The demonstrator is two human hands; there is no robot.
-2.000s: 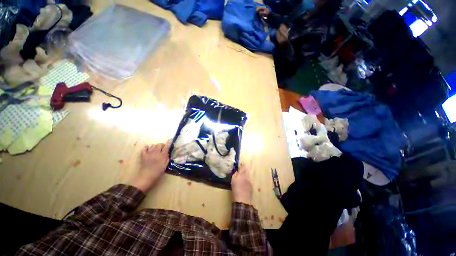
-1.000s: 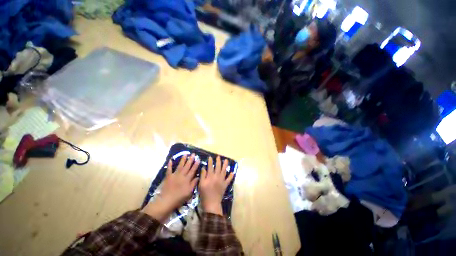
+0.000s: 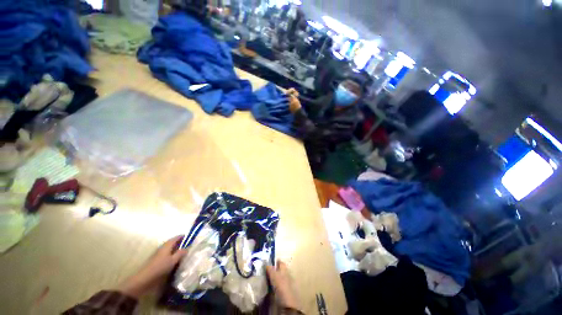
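Observation:
A folded black garment with cream trim in a clear polybag lies in front of me at the table's near side, its shiny film creased. My left hand is at its left edge, fingertips against the bag. My right hand is at its lower right edge, fingers against the side. Both hands seem to hold the bag by its edges. The near end of the bag is dark and hard to make out.
A stack of empty polybags lies at the upper left. A red-and-black tool lies on yellow papers. Snips lie at the right edge. Blue garments and a masked person are beyond. Black garments are at right.
My hands have moved from flat on top of the bag to its two side edges, uncovering the cream trim. The view has tilted up, showing more of the room.

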